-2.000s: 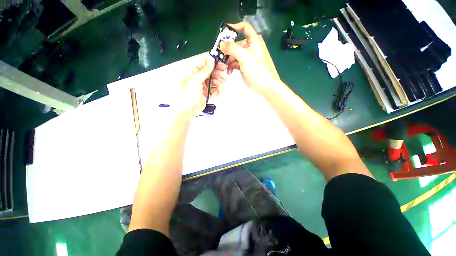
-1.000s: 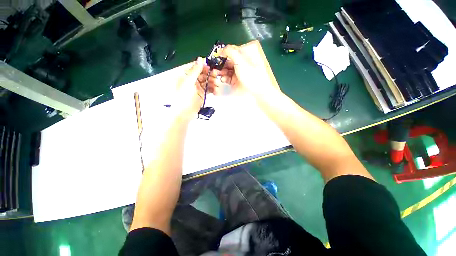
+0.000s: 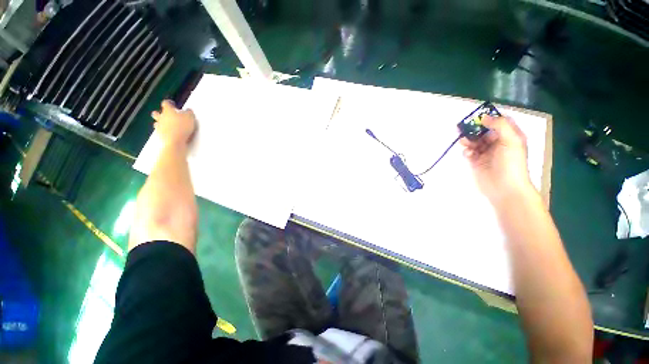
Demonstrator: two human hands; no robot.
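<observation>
My right hand (image 3: 502, 146) holds a circuit board in a black case (image 3: 478, 121) above the right part of the white work board (image 3: 427, 227). Pale and yellowish parts show on its upper face. A thin black cord runs from it to a tied cord bundle (image 3: 405, 173) lying on the board, with the plug (image 3: 369, 132) at the free end. My left hand (image 3: 176, 126) is stretched out to the far left edge of the white surface, its fingers beside a dark row of black pieces (image 3: 186, 88). Whether it grips one cannot be told.
Stacked boards with black cases (image 3: 107, 64) stand at the far left. A metal post (image 3: 238, 35) rises behind the work board. Loose dark parts (image 3: 530, 53) lie on the green surface beyond. A crumpled white cloth (image 3: 635, 206) is at the right edge.
The view has swung left. My left hand has let go of the circuit board and moved far left. My right hand keeps the board, and the cord bundle lies farther from my hands.
</observation>
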